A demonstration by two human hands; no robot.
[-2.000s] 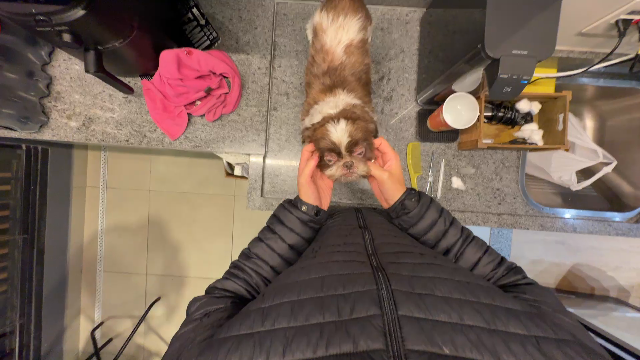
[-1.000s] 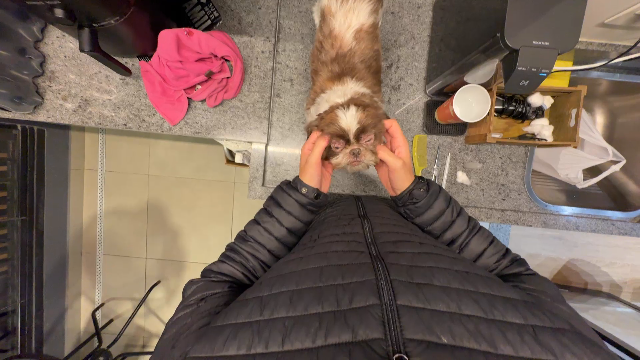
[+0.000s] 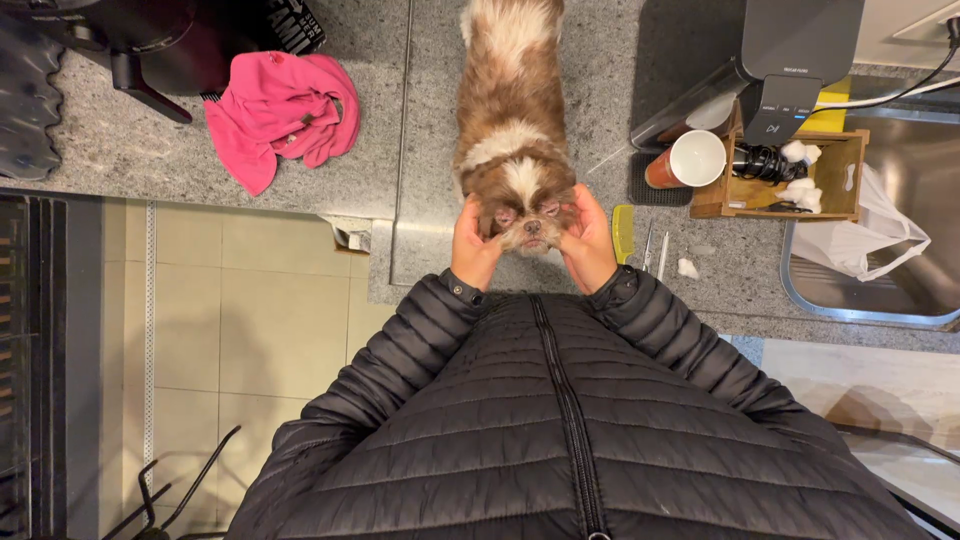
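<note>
A small brown and white dog (image 3: 517, 142) is on the grey stone counter, its face toward me. My left hand (image 3: 475, 247) cups one side of its head, with the fingertips hidden in the fur by the cheek. On the other side of the head, my right hand (image 3: 589, 244) holds the cheek in the same way. Right of my right hand lie a yellow-green comb (image 3: 623, 234), metal scissors (image 3: 648, 251) and a slim metal tool (image 3: 663, 256). A piece of white cotton (image 3: 687, 268) rests beside them.
A wooden box (image 3: 829, 208) with cotton and a black corded device stands by a paper cup (image 3: 697, 159), a black dispenser machine (image 3: 799, 45) and a steel sink (image 3: 922, 277) holding a white plastic bag (image 3: 862, 232). Pink cloth (image 3: 289, 112) lies left, beside a black appliance (image 3: 165, 45).
The dog's head has tilted up a little between my hands. Both hands have stayed at the sides of its head, with the fingers shifting slightly.
</note>
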